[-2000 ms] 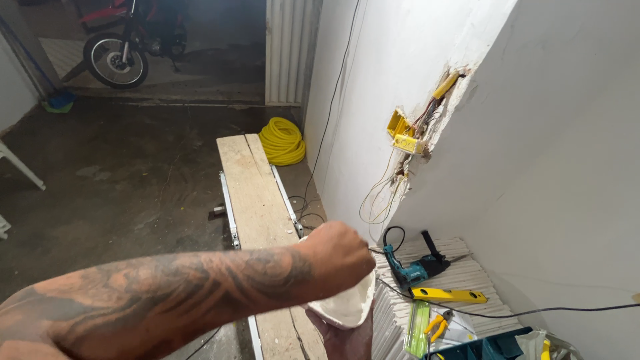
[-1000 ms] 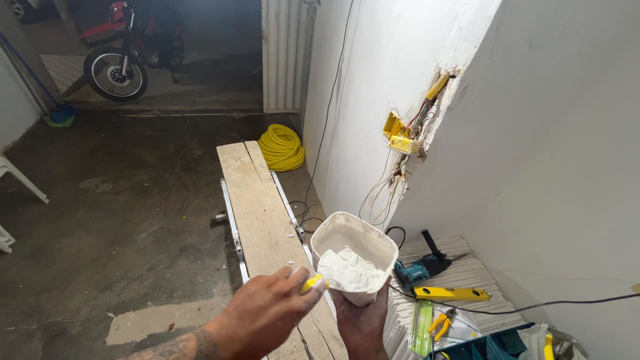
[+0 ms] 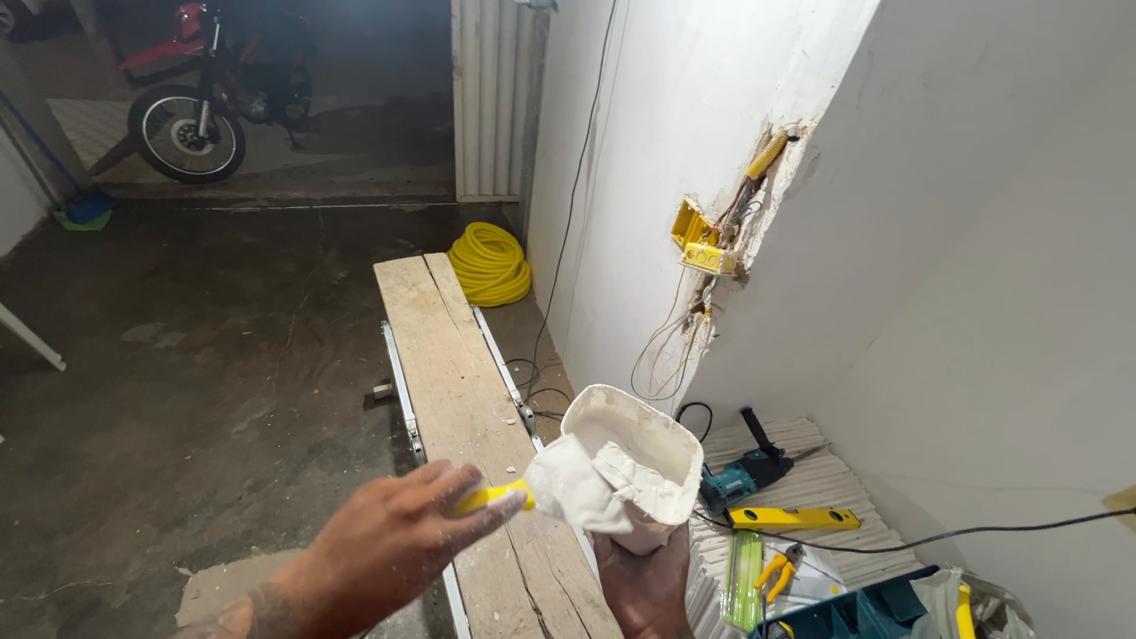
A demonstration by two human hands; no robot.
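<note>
My left hand [image 3: 399, 532] grips the yellow handle of a putty knife [image 3: 493, 497], its fingertips dusted white. The blade is hidden under a thick load of white plaster or filler [image 3: 577, 484], held at the left rim of a whitish plastic tub [image 3: 621, 404]. More white paste [image 3: 641, 479] lies inside the tub. My right hand [image 3: 652, 577] supports the tub from below, tilting it. Beneath and left of the hands runs a wooden plank [image 3: 453, 355]. Beyond them, yellow electrical boxes [image 3: 697, 235] and wires sit in a broken-out wall edge.
A yellow hose coil [image 3: 488, 266] lies past the plank. At right, a teal power drill [image 3: 741, 475], a yellow spirit level [image 3: 794, 518], pliers [image 3: 781, 572] and a green pack [image 3: 744, 577] rest on stacked ribbed panels [image 3: 808, 435]. A black cable [image 3: 958, 532] crosses there. A motorcycle [image 3: 191, 133] stands far left.
My left arm, reaching across the tub two seconds ago, has drawn back left. The knife, inside the tub one second ago, is at its left rim with a large load of paste.
</note>
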